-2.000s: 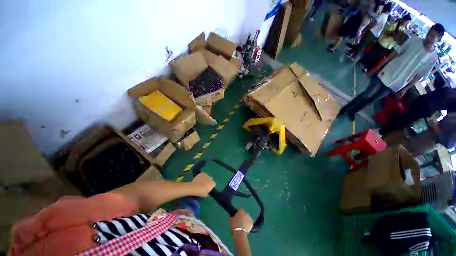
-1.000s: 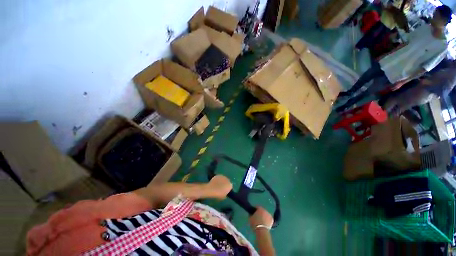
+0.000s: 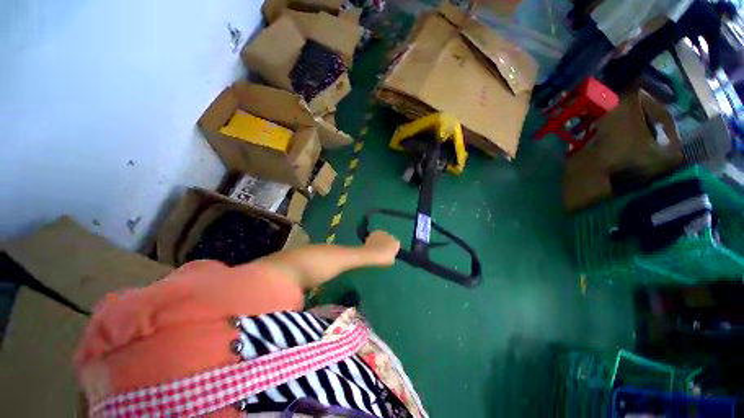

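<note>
My left hand (image 3: 381, 248) is closed around the left part of the black loop grip of the pallet truck handle (image 3: 424, 196), which has a white label on its bar. My right hand is not in view. The handle's bar runs up to the yellow pallet truck (image 3: 436, 131). A wide stack of flattened cartons (image 3: 457, 73) sits over the truck, with a loose folded sheet on top. The forks and any pallet below are hidden.
Open cartons (image 3: 265, 135) stand along the white wall at left, beside a yellow-black floor line (image 3: 344, 192). At right are a red stool (image 3: 583, 113), a brown carton (image 3: 616, 151) and green crates (image 3: 604, 245). A person's legs (image 3: 579, 53) show at upper right.
My right hand has let go of the grip and left the picture. The truck and stack appear higher in the view. More green crates have come into view at lower right.
</note>
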